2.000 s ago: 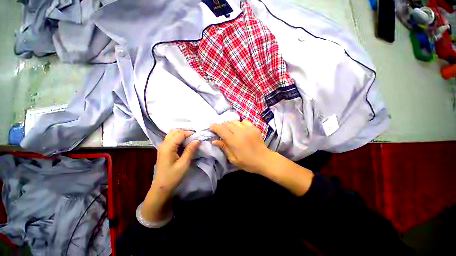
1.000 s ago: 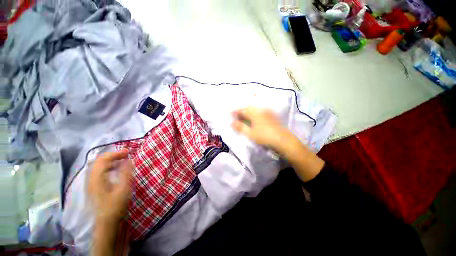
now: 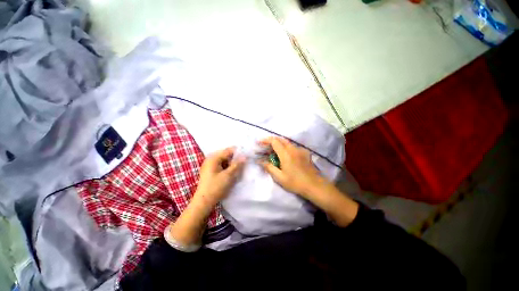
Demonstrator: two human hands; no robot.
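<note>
A pale grey-lavender jacket (image 3: 267, 199) lies open, inside up, across the table's front edge. Its red plaid back lining (image 3: 176, 150) and dark navy brand label (image 3: 110, 144) show at left, and thin navy piping runs along its edge. My left hand (image 3: 215, 179) is on the white inner cloth, fingertips pinching it beside the plaid. My right hand (image 3: 293, 167) is just to its right, fingers curled around thread snips (image 3: 274, 159), of which a small green part shows. The blades are blurred in glare between the hands.
A garment pile (image 3: 42, 68) lies at the far left on the pale table (image 3: 387, 68). A blue-and-white packet (image 3: 482, 23) is at the back right, and a dark phone is cut off at the top. Red cloth or panel (image 3: 438, 136) is below the table's right edge.
The view has shifted right. The jacket has been turned and pulled, with the plaid now at left. My hands have come together on the white inner cloth, and green snips now show in my right hand.
</note>
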